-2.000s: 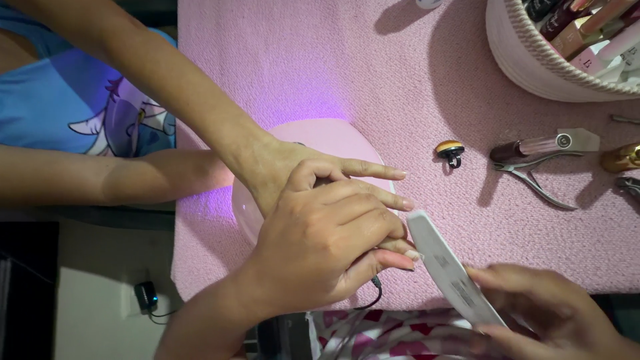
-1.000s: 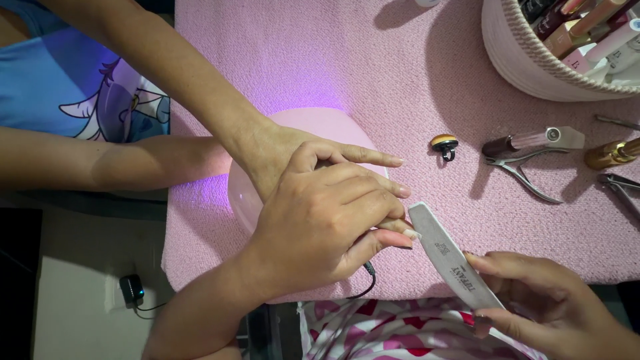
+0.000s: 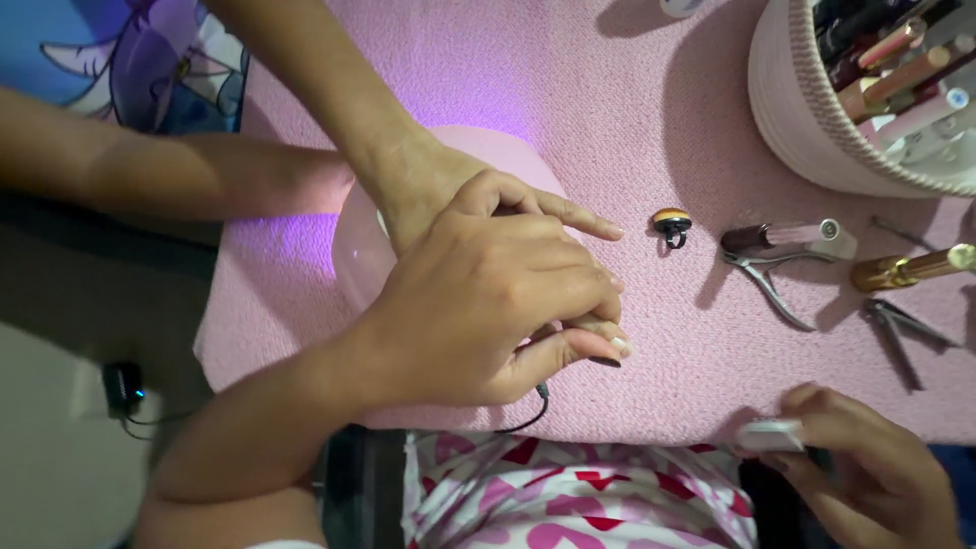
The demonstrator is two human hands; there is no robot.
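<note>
My left hand is closed around the fingers of another person's hand, which rests palm down over a pink nail lamp. That person's index finger sticks out past my knuckles, and a fingertip with a pale nail shows beside my thumb. At the lower right, my right hand holds a nail file between thumb and fingers, seen nearly end-on and apart from the other hand. The person's other forearm reaches to the lamp's left side, where purple light glows; that hand is hidden.
Pink textured cloth covers the table. On it lie a ring-like object with a domed top, cuticle nippers, a dark polish bottle, a gold bottle and a nail clipper. A woven basket of bottles stands upper right.
My right hand has drawn the file away from the held fingers, toward the lower right, and the file has turned nearly end-on. My left hand keeps its hold. The view has shifted closer.
</note>
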